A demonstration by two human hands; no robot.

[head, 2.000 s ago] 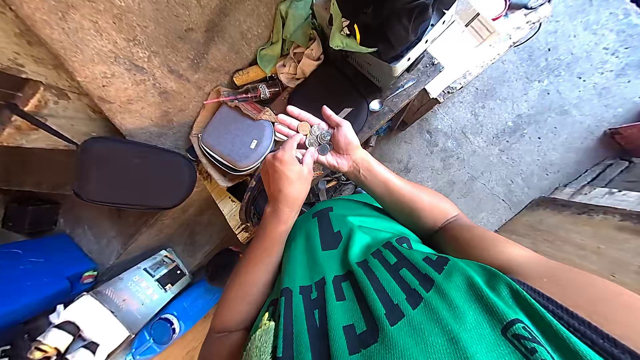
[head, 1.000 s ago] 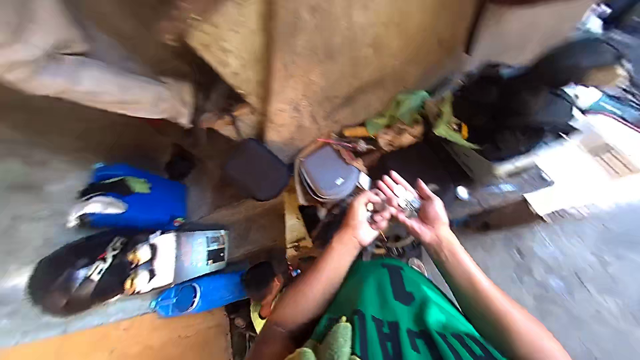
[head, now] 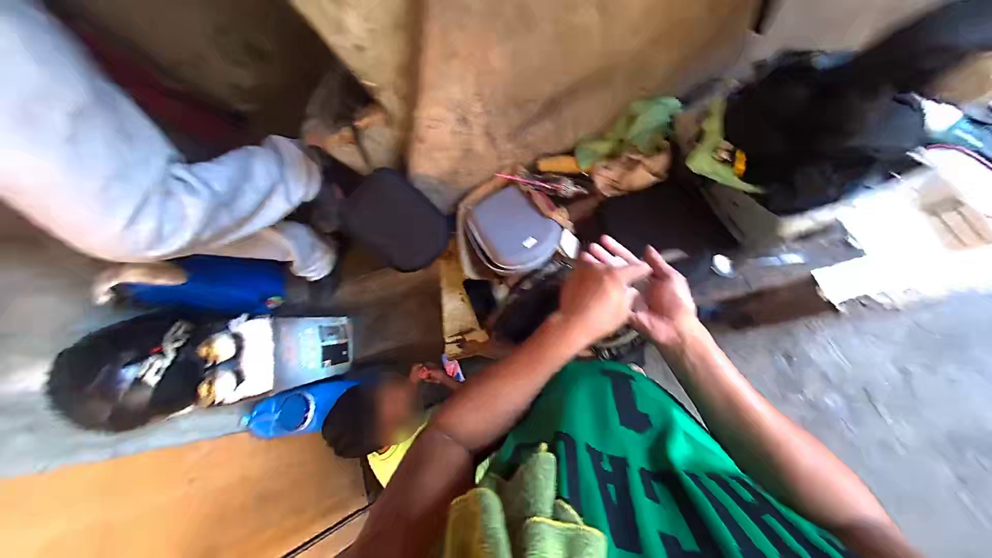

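Note:
My left hand (head: pixel 597 298), its back toward me, reaches across my right hand (head: pixel 668 306) with a finger extended over the palm. Fingers of the right hand are spread, the palm turned up, behind and right of the left hand. The hands overlap, so whatever lies between them is hidden; no coins can be made out in the blur. Just beyond them to the left is a grey zipped case (head: pixel 513 229) with a small white label. A dark phone-like object (head: pixel 480 298) lies nearer, left of my left wrist.
A seated child-sized person in yellow (head: pixel 391 457) is at lower left, near a blue water container (head: pixel 294 411). Another person's light trousers (head: pixel 217 201) enter from the left. Also about: a black padded stool seat (head: pixel 394 219), a green cloth (head: pixel 635 132) and a black bag (head: pixel 821 132).
Coins showed in my right palm before; now my left hand covers that palm. A person's trousered legs have come into view on the left. The view has swung left.

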